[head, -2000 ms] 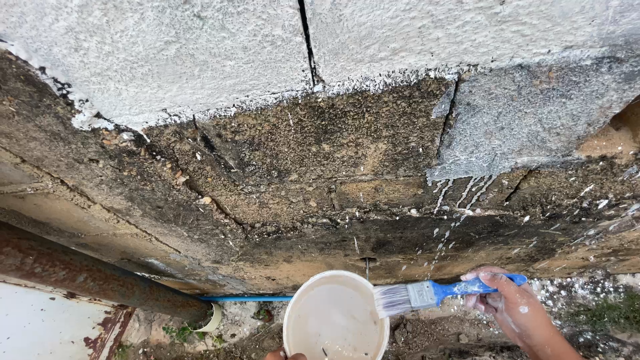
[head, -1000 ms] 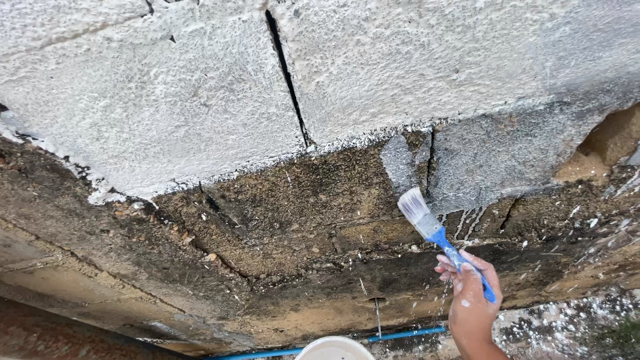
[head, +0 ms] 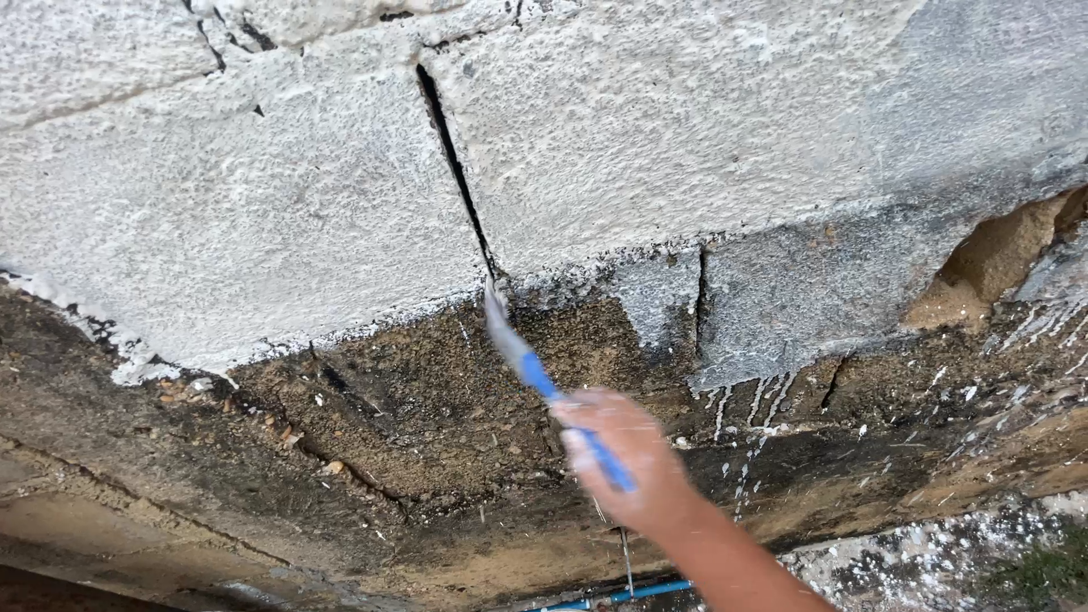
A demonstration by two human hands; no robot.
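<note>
My right hand (head: 625,459) grips the blue handle of a paintbrush (head: 531,365), blurred by motion. The bristles touch the lower edge of the white-painted block wall (head: 297,187), at the bottom end of a dark vertical crack (head: 455,166). Below that edge the wall is bare, brown and rough (head: 408,399). To the right of the brush lies a patch of thin, greyish wet paint (head: 790,289), with white drips running from its lower edge. My left hand is out of view, and so is the container of white liquid.
A blue pipe (head: 654,591) runs along the wall's foot, with a thin rod (head: 627,561) standing over it. Paint-spattered ground (head: 918,561) and some grass (head: 1050,569) lie at the lower right. A broken hollow (head: 990,263) opens in the wall at the right.
The brush has gone from the container up to the wall, then left along the paint edge. Grey-white paint now covers more of the strip left of the short crack. The container has left the view.
</note>
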